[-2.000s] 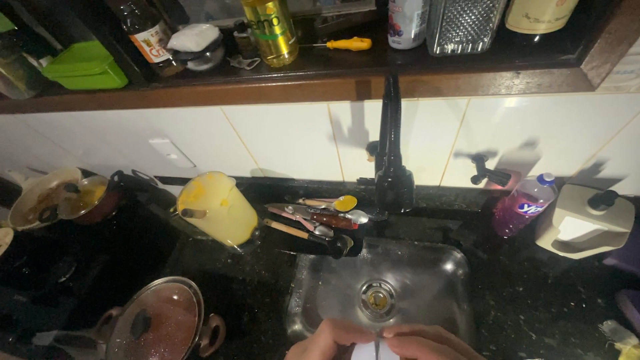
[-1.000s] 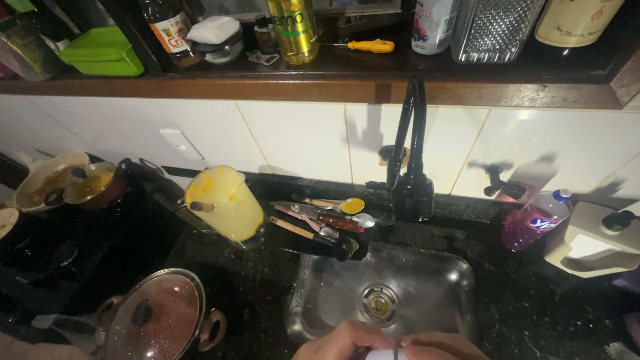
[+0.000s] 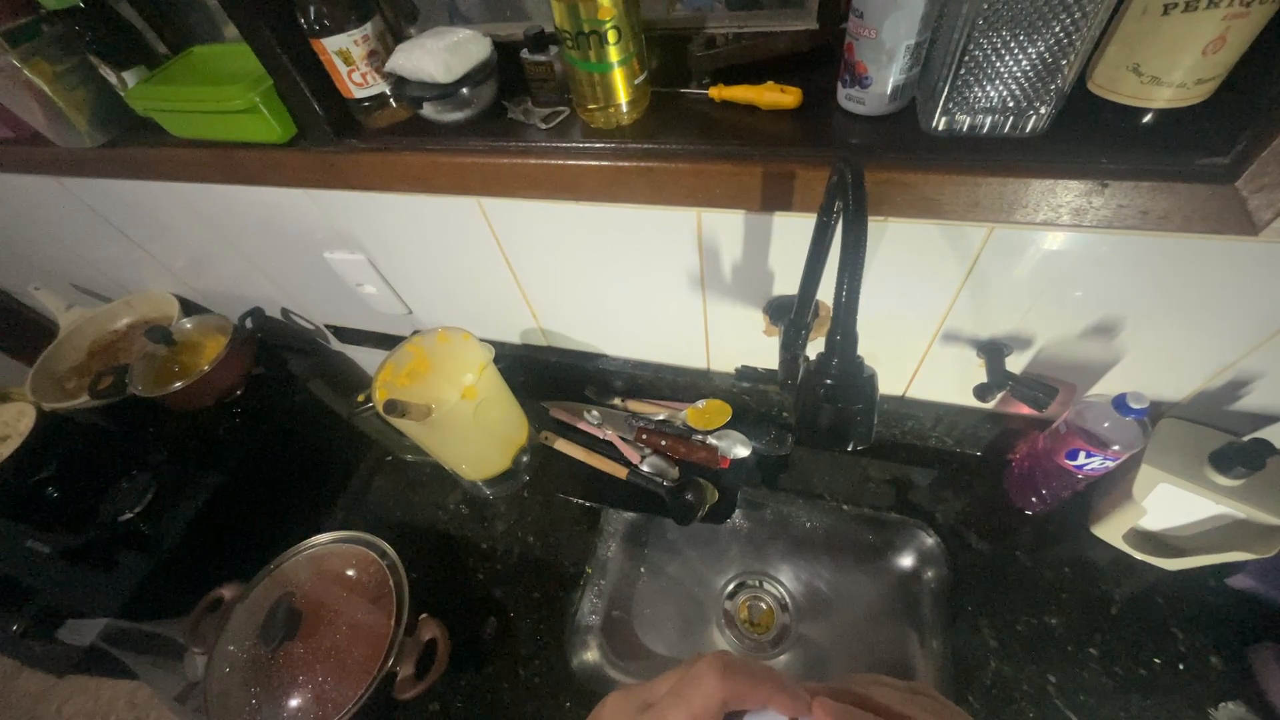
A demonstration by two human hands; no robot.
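Observation:
My left hand [image 3: 700,690] and my right hand [image 3: 880,697] meet at the bottom edge of the view, over the near side of the stainless steel sink [image 3: 665,600]. Between them shows a small part of a white object [image 3: 765,715], mostly hidden by the fingers, so its kind cannot be told. Yellow bits lie in the sink drain [image 3: 756,612]. Behind the sink stands a black faucet [image 3: 838,400]. Used cutlery, among it a spoon with yellow residue [image 3: 708,414] and a knife with a wooden handle [image 3: 680,446], lies at the sink's back left corner.
A yellow-stained pitcher [image 3: 460,410] stands left of the cutlery. A lidded pot [image 3: 320,630] is at the lower left, with more pans [image 3: 105,345] beyond. Pink detergent [image 3: 1080,450] and a beige dispenser [image 3: 1190,500] stand at right. A wooden shelf [image 3: 560,175] runs above.
The view has shifted slightly. Both hands stay together at the bottom edge.

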